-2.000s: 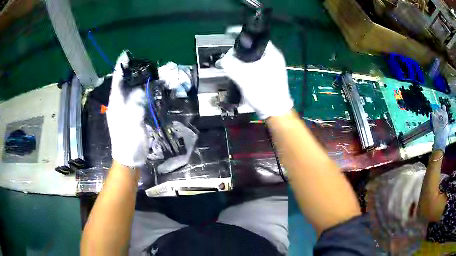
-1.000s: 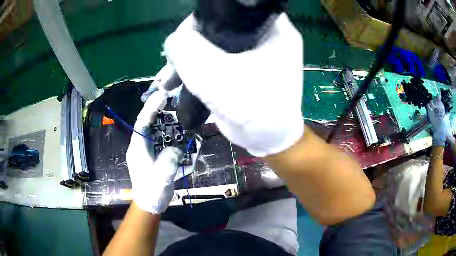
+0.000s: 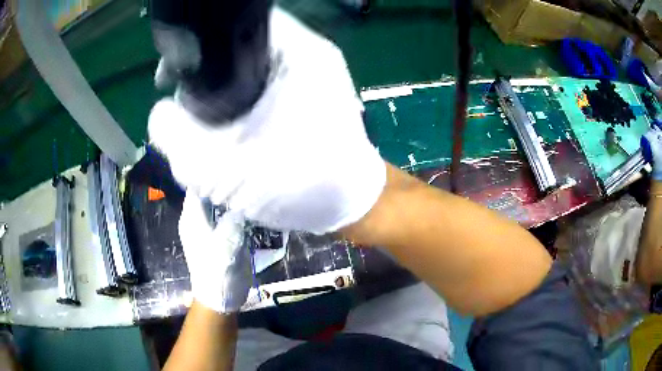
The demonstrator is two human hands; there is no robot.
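My right hand, in a white glove, is shut on the black electric screwdriver, which looms large and blurred near the camera. My left hand, also gloved in white, is below and partly behind the right one. It holds a black end fitting, of which only a small dark part shows between the hands. The screwdriver's tip and its contact with the fitting are hidden by my right hand. A bit of blue wire shows beside my left hand.
Silver profiles lie at the left, with another on the pale board. One profile lies on the green-and-red surface at right. A white strip holder is at the bench edge. A dark cable hangs down. A neighbour's gloved hand is far right.
The screwdriver and my right hand came down to my left hand from the feeder side and shifted left, now covering the fitting. Another profile has come into view on the pale board.
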